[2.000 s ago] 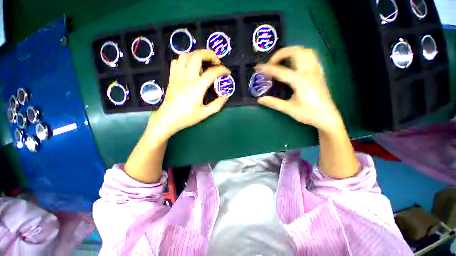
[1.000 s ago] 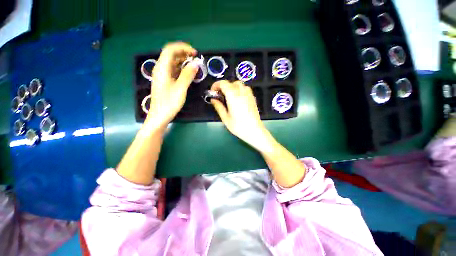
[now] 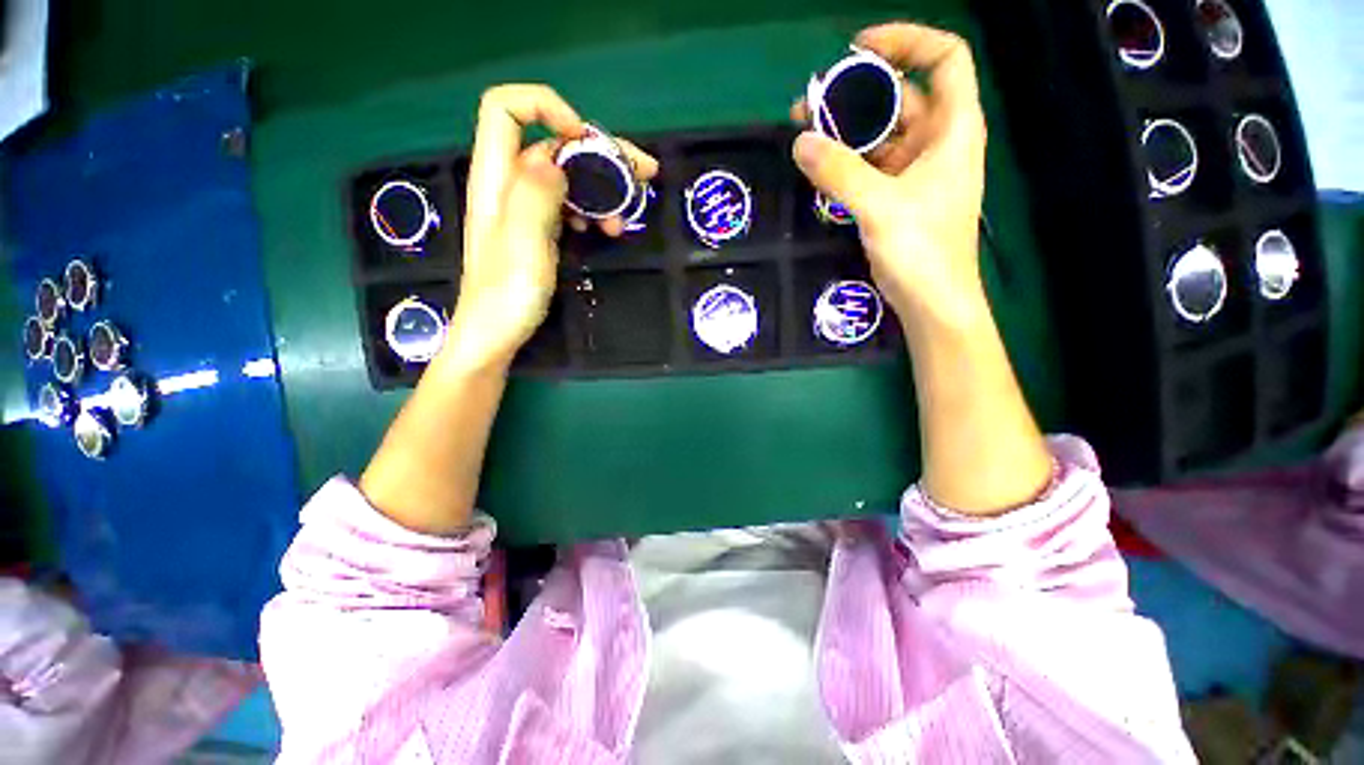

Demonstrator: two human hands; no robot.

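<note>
My left hand (image 3: 524, 209) holds a round watch head (image 3: 596, 180) with a dark face and silver rim above the back row of the black foam tray (image 3: 628, 359). My right hand (image 3: 920, 165) holds another dark-faced watch head (image 3: 860, 103), raised above the tray's back right corner. Patterned purple-blue watch heads lie in the right pockets, such as one in the back row (image 3: 718, 206) and one at front right (image 3: 848, 313). Two more lie in the left end pockets, one dark (image 3: 403, 214) and one with glare (image 3: 416, 329). A front middle pocket is empty. My left hand hides some pockets.
A stacked foam tray (image 3: 1249, 404) with several watch heads stands at the right. Several loose watch heads (image 3: 68, 356) lie on the blue mat (image 3: 165, 508) at left. Pink sleeves of other people (image 3: 1257, 523) show at the lower right and lower left.
My right hand has moved from the front middle of the tray up and right, and its watch head now faces up. My left hand still holds a watch head at the back row.
</note>
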